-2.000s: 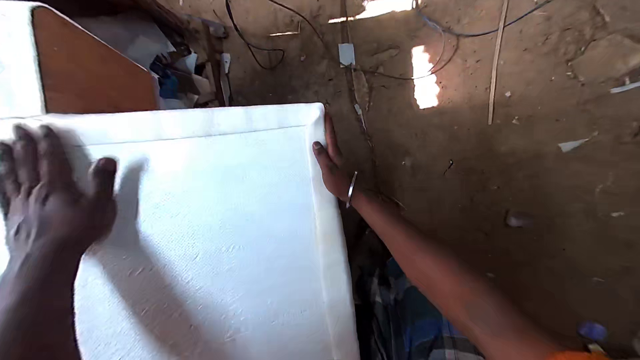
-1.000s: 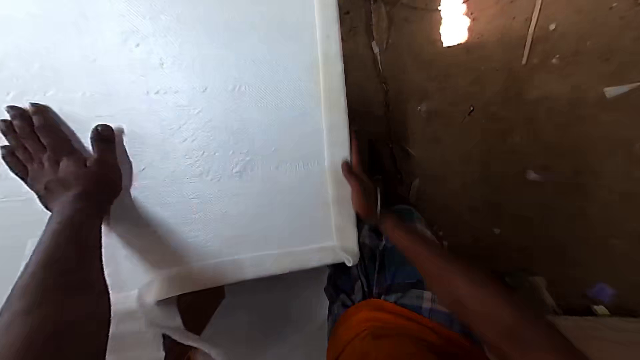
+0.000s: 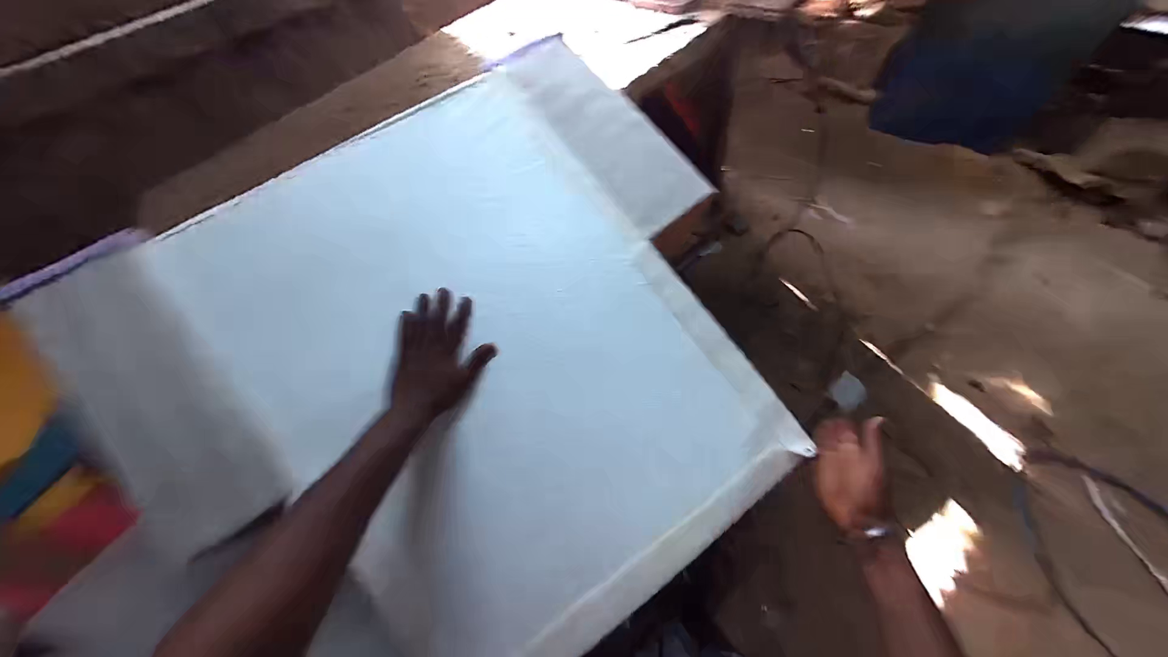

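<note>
A large white cloth-like panel (image 3: 547,347) with folded edge strips lies over a white-topped surface (image 3: 630,137). My left hand (image 3: 433,356) rests flat on the middle of the panel, its fingers spread and nothing held. Beside the panel's right corner is my right hand (image 3: 849,470), with a metal bracelet at the wrist; it seems to hold nothing, and whether it touches the corner is not plain. A dark, thin object (image 3: 239,534) lies near my left forearm, blurred.
Cables (image 3: 1049,547) run over the dirt floor (image 3: 1004,292) at the right. Blue cloth (image 3: 967,82) hangs at the upper right. A multicoloured cloth (image 3: 64,511), blurred, is at the left edge. A brown ledge (image 3: 265,160) stands behind the panel.
The view has swung widely and now takes in more of the panel. My right hand was against the panel's side edge and is now by a corner. My left hand stays spread on the panel.
</note>
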